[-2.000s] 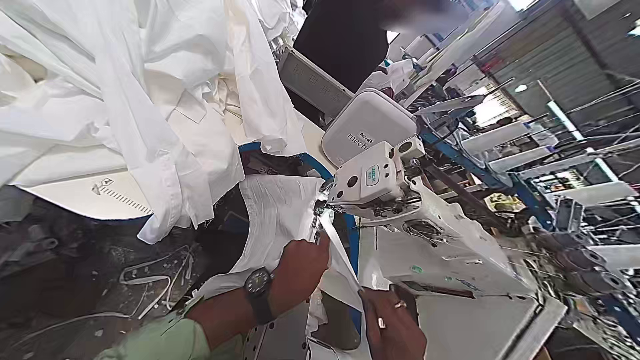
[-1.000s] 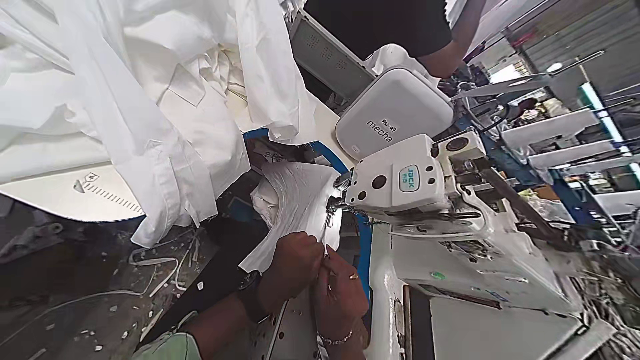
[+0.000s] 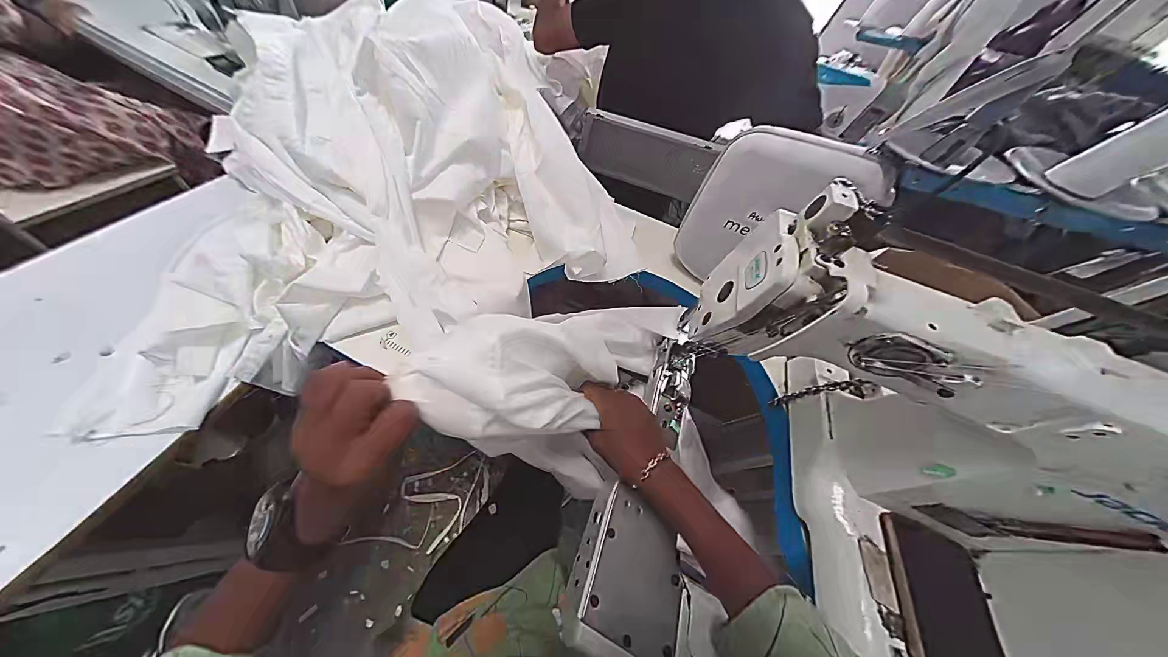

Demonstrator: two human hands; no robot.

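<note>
My left hand [image 3: 351, 429], with a watch on its wrist, is closed on the left edge of a bunched white fabric piece [image 3: 511, 365]. The right hand [image 3: 625, 429], wearing a chain bracelet, grips the same piece further right, close to the machine's arm. From there the cloth runs up to the needle area of a white industrial sewing machine [image 3: 757, 283]. Behind my hands a large heap of white garments [image 3: 438, 164] lies on the table. My fingertips are partly hidden by the folds.
A blue-edged opening [image 3: 776, 456] surrounds the machine's narrow arm [image 3: 625, 566]. A pale padded case [image 3: 776, 192] stands behind the machine head. Beyond the table is a person in dark clothing [image 3: 703, 64]. Thread and scraps lie on the floor below.
My hands were together near the needle; the left has moved away to the left and the right now grips the fabric beside the machine arm. The view has swung left.
</note>
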